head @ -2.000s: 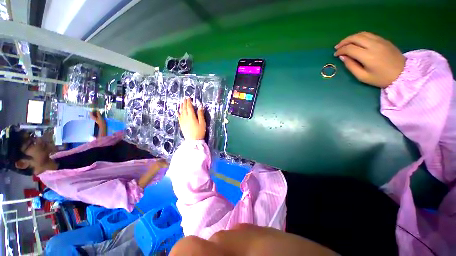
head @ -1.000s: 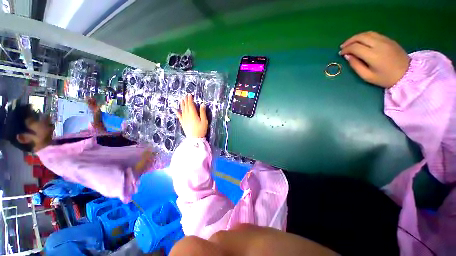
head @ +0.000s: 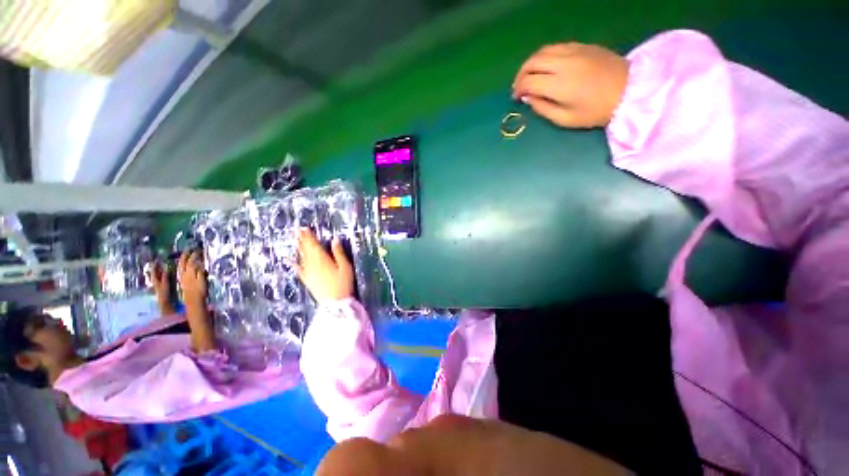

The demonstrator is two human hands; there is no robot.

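My left hand (head: pixel 326 267) lies palm down with fingers apart on the clear blister trays (head: pixel 244 296), whose round pockets show dark units. It grips nothing that I can see. My right hand (head: pixel 572 85) rests on the green bench (head: pixel 521 214) with fingers loosely bent and nothing visible in it; its palm is hidden. A thin gold-yellow ring (head: pixel 513 125) lies just below its fingertips, apart from them. A black smartphone (head: pixel 397 186) with a lit screen lies between my hands, right of the trays.
Dark units in clear wrap (head: pixel 279 175) lie beyond the trays. A white cable (head: pixel 389 281) runs between phone and trays. A person in a pink smock (head: pixel 140 376) sits at the left, hands near the trays. More clear trays (head: pixel 126 257) stand farther left. A skin-coloured shape fills the bottom edge.
The view has turned, so bench, phone and ring appear farther left. The neighbour's hands have come together by the trays' far left side. My hands keep nearly the same places on tray and bench.
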